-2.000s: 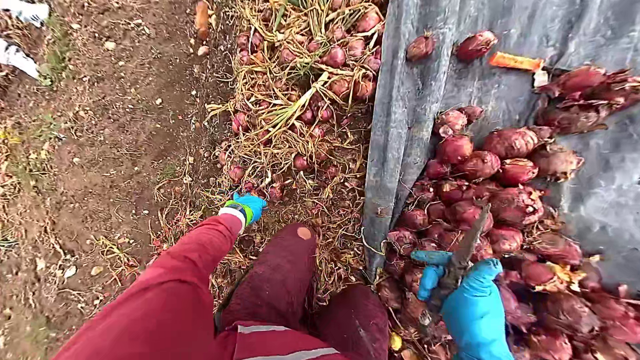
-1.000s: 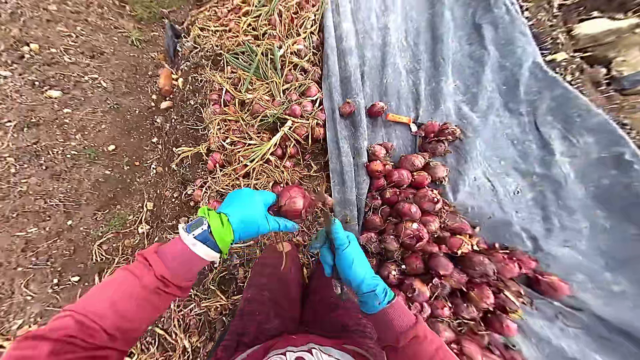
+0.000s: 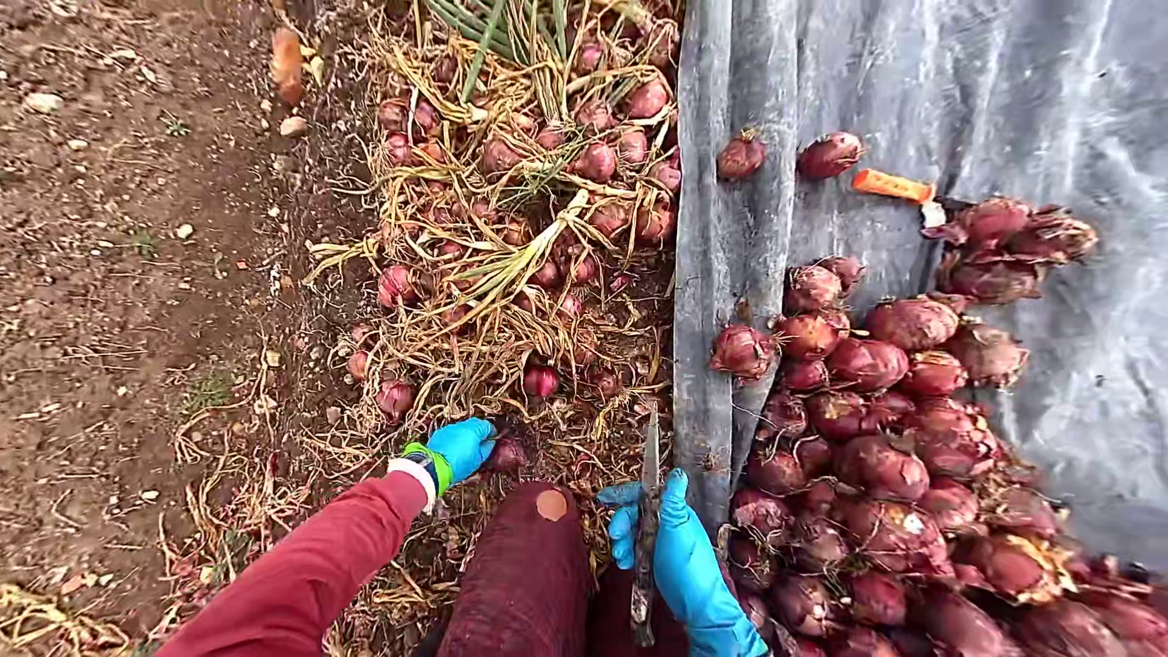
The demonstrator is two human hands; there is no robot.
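Note:
My left hand [image 3: 462,449], in a blue glove, reaches down to the ground just beyond my knees; its fingertips are at a red onion [image 3: 507,454], and whether they grip it cannot be told. Knife shears or a knife with a worn dark handle [image 3: 644,538] lies in my gloved right hand [image 3: 680,557], blade pointing away from me. Red onions with dry yellow tops [image 3: 596,161] cover the soil strip ahead. To the right, a large heap of trimmed red onions [image 3: 881,467] rests on a grey sheet [image 3: 1077,401].
An orange-handled tool [image 3: 894,185] lies on the sheet, its far end under some onions. Single onions [image 3: 741,156] sit near the sheet's folded edge. Bare brown soil with small stones [image 3: 44,102] runs along the left, with an orange-brown object [image 3: 286,66] at the top.
A second ago my left hand held a red onion close to the right hand's blade; now it is lower left at the ground. An onion now lies on the sheet's fold, left of the heap.

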